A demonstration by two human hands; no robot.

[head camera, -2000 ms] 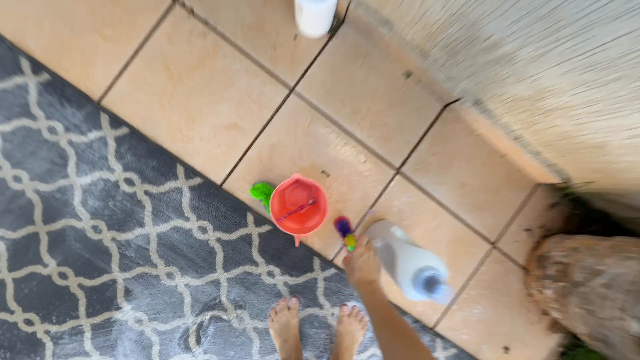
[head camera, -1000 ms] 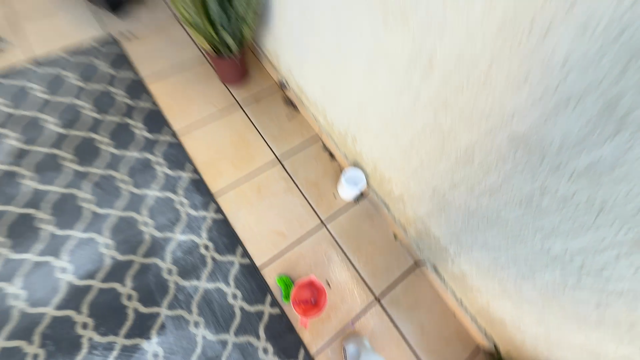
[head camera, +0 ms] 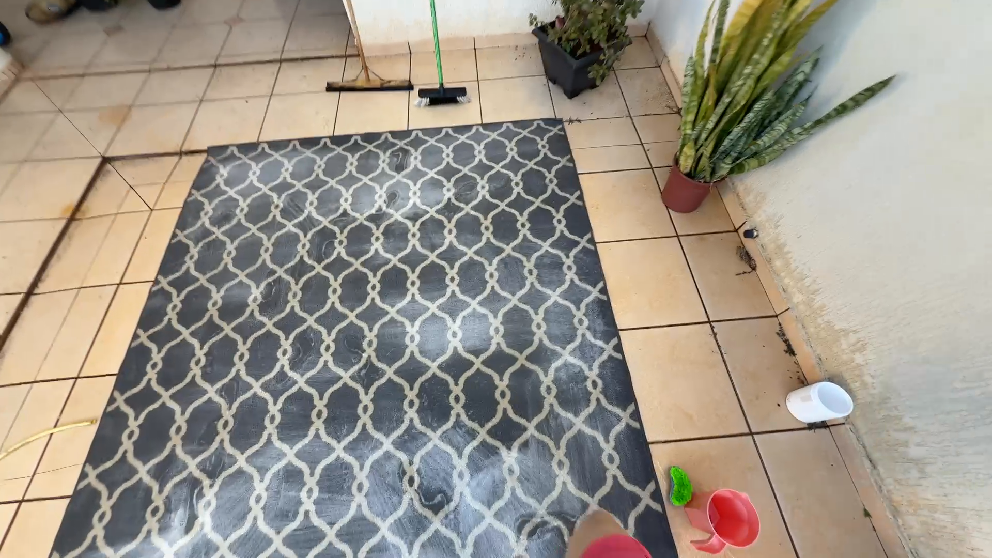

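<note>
Neither of my hands shows in the head view. A patterned dark grey rug (head camera: 418, 349) with pale lattice lines lies on the tiles, with whitish, foamy-looking smears on it. Beside its lower right edge, a red plastic jug (head camera: 732, 518) stands on the floor, touching or nearly touching a bright green scrubbing brush (head camera: 680, 487). A white plastic container (head camera: 819, 403) lies tilted by the wall. Part of my body (head camera: 595, 528), perhaps a knee, with pink cloth beside it, enters at the bottom edge.
A squeegee (head camera: 370, 84) and a green-handled broom (head camera: 442, 94) rest beyond the rug. A black planter (head camera: 572, 66) and a snake plant in a reddish pot (head camera: 685, 191) stand near the walls. A yellow hose (head camera: 50, 435) lies at left.
Two seconds ago a hand was at a small purple and yellow object beside a white bottle; hand, object and bottle are now out of view. The view has swung up across the rug.
</note>
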